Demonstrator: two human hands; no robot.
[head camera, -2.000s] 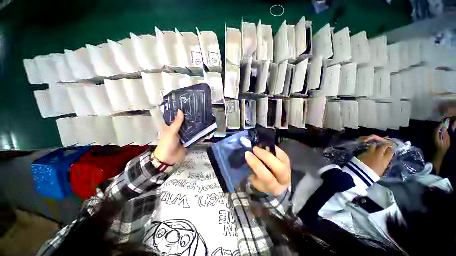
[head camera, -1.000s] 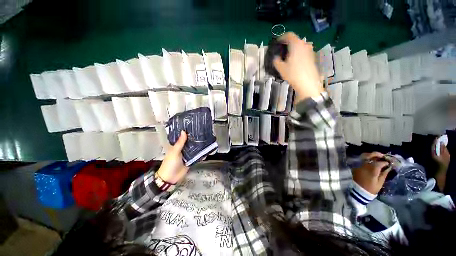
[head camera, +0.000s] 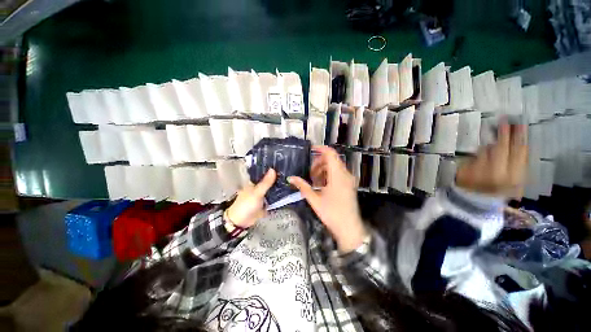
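My left hand (head camera: 251, 201) holds a stack of dark, glossy, palm-sized packaged products (head camera: 280, 162) in front of my chest, with a white edge along its lower side. My right hand (head camera: 334, 194) is at the right side of the stack, its thumb and fingers on the stack's edge. Whether it grips one piece apart from the stack is hard to tell. White cartons (head camera: 194, 185) with raised flaps stand in three rows just beyond my hands. Several cartons near the middle show dark pieces inside.
A green bench (head camera: 162, 48) carries the rows, with a pale ring (head camera: 376, 43) and dark items behind them. A blue stool (head camera: 97, 230) and a red stool (head camera: 139, 230) stand at left. At right, another person's blurred hand (head camera: 496, 162) is over the cartons, above a clear plastic bag (head camera: 541, 240).
My right hand has come back from the back row to the stack in my left hand. A dark piece now shows in a back-row carton there. The neighbour's hand has risen over the cartons.
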